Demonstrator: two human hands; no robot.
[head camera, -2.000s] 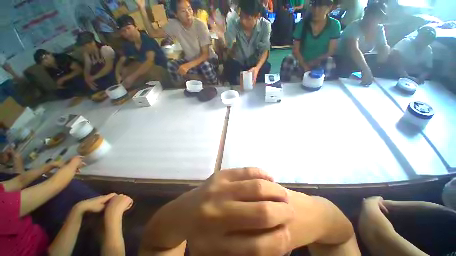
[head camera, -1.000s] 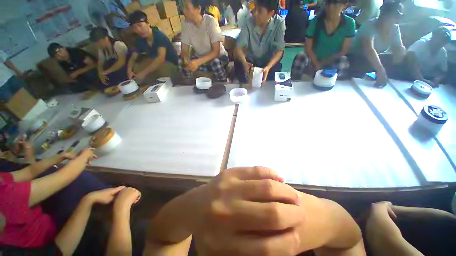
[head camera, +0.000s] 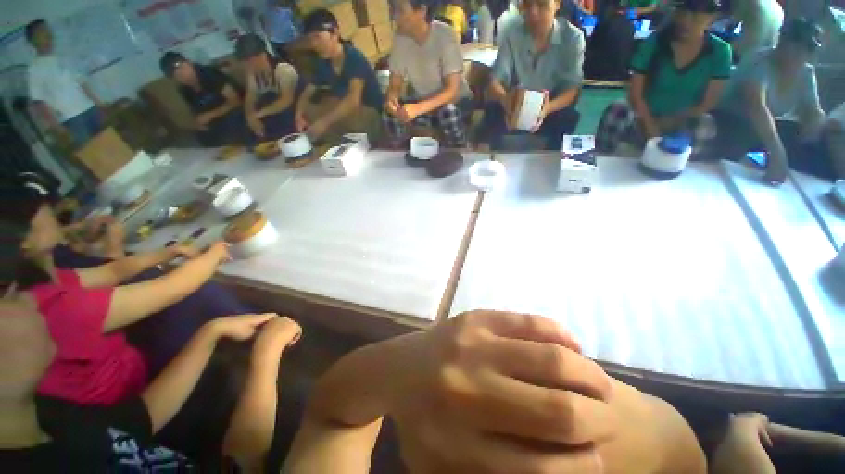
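Observation:
My left hand (head camera: 514, 389) lies folded over my right hand or wrist (head camera: 649, 421), with its fingers curled and close together. Both are at the bottom centre, in front of the table edge. No product part shows in the left hand. The right hand's fingers are hidden beneath it. Nearest beyond them is the long table (head camera: 371, 250) covered in white foam sheet. A white open ring or bowl (head camera: 486, 175) stands at the table seam. A white tub with a tan-orange top (head camera: 248, 233) stands near the left side.
Two product boxes (head camera: 578, 165) (head camera: 346, 155), a dark disc (head camera: 445, 165) and a blue-topped white tub (head camera: 666, 155) stand along the far side. A person across holds a white and brown box-like item (head camera: 529, 109). People sit around the table, close on my left and right. One stands far left.
The view has turned left, so the table things sit further right. The person across has raised the white item, and its brown sides show. My clasped hands keep their hold.

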